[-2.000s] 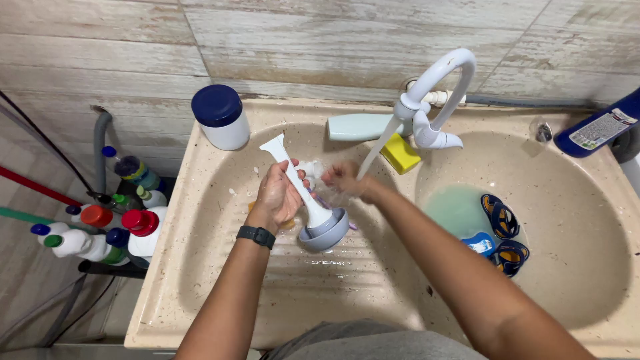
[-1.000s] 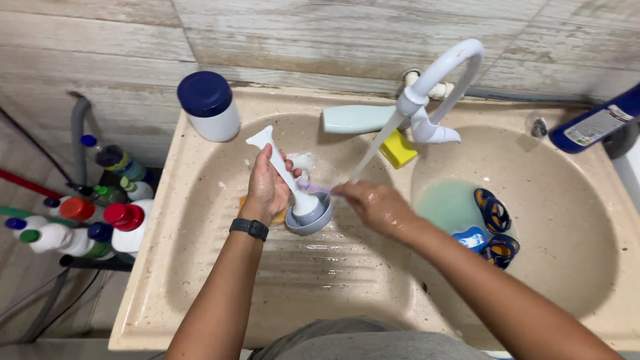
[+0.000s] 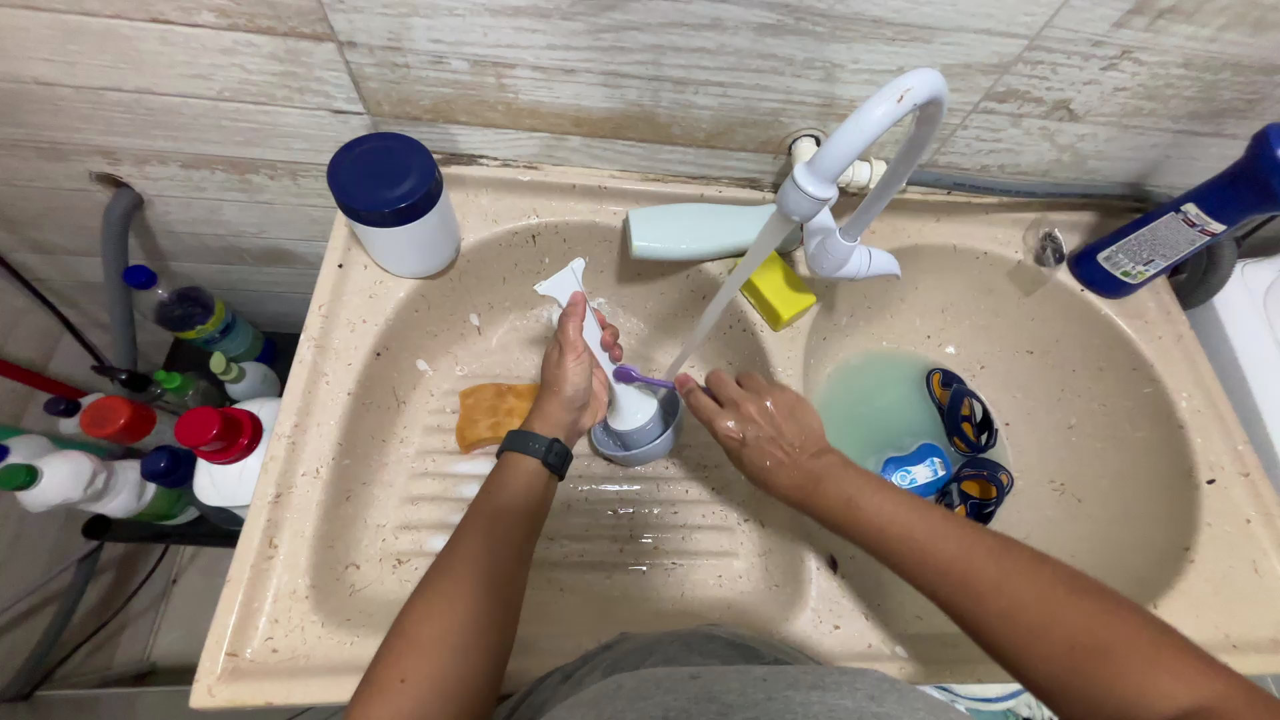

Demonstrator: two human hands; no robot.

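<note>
My left hand [image 3: 578,375] grips the white handle [image 3: 604,335] of what looks like a toilet brush, tilted with its lower end in a grey cup-shaped part [image 3: 640,452] over the ribbed left basin. My right hand [image 3: 755,430] holds a thin purple brush [image 3: 642,376], probably a toothbrush, its head against the white handle. Water runs from the white faucet [image 3: 880,105] beside the purple brush. An orange sponge [image 3: 494,412] lies left of my left hand.
A white jar with a blue lid [image 3: 392,205], a pale green bottle [image 3: 695,232] and a yellow sponge [image 3: 780,290] sit around the left basin. Small sandals [image 3: 962,410] and a blue item [image 3: 915,470] lie in the right basin's greenish water. Several bottles [image 3: 225,450] stand left; a blue bottle [image 3: 1165,235] leans right.
My right hand has moved from beside the upper part of the faucet's stream to lower right of the handle. The purple brush now shows plainly against the handle.
</note>
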